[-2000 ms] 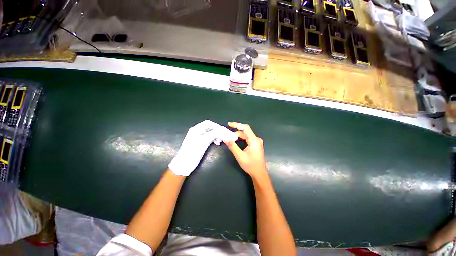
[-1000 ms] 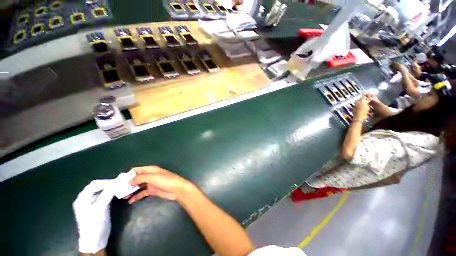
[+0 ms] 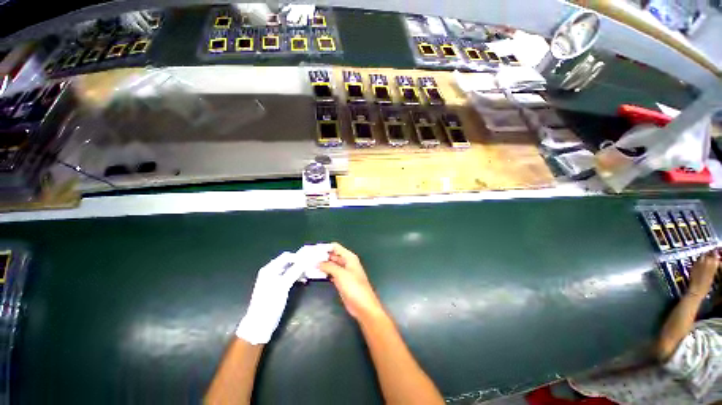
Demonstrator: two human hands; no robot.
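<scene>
A small white wiping cloth (image 3: 313, 258) is held between my two hands above the green surface (image 3: 475, 261). My left hand (image 3: 271, 294), in a white glove, touches the cloth from the left; its fingertips blend with the white cloth. My bare right hand (image 3: 347, 278) pinches the cloth from the right with thumb and fingers. No phone is in my hands.
A solvent bottle (image 3: 317, 188) stands at the line's white far edge. Phones (image 3: 362, 125) lie on a plywood shelf beyond. Phone trays lie at the far left edge (image 3: 11, 316) and right (image 3: 679, 225), where another person's hand (image 3: 703, 273) touches one.
The view swung right, then back to the front, and now shows more beyond the line. Both hands stay together at the white cloth throughout.
</scene>
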